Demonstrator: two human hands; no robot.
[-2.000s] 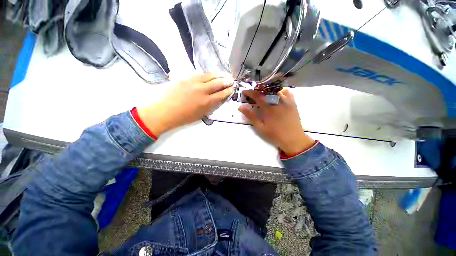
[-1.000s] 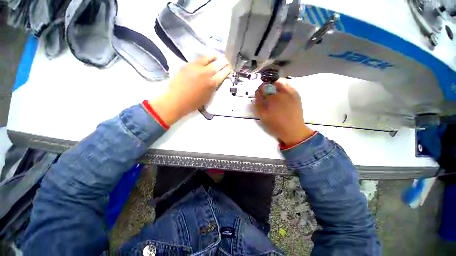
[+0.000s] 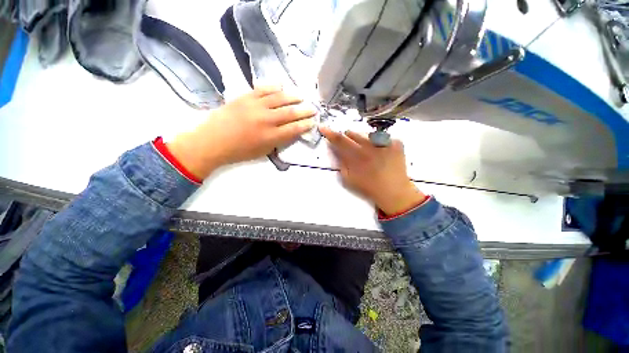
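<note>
A pale grey strip with a black side [image 3: 262,45] runs down the white table to the sewing machine's needle area [image 3: 334,114]. My left hand [image 3: 252,129] lies flat over its near part, fingertips just left of the presser foot area, pressing it down. A pale end of the piece [image 3: 312,136] shows beside the left fingertips. My right hand [image 3: 372,169] is just right of it, its index fingertip at that end. Its thumb and other fingers are bent; whether it grips the piece is unclear. The needle itself is too blurred to tell.
The white machine head with blue stripe [image 3: 524,114] arches over the right side. Other grey and black pieces [image 3: 181,62] lie at the back left. The table's ruler-marked front edge [image 3: 276,232] runs before my body. Dark grey pieces [image 3: 17,238] hang at the left.
My left hand has moved slightly toward the table's front, and a pale end of the piece now shows by its fingertips. My right hand has moved left to meet it. The view has shifted.
</note>
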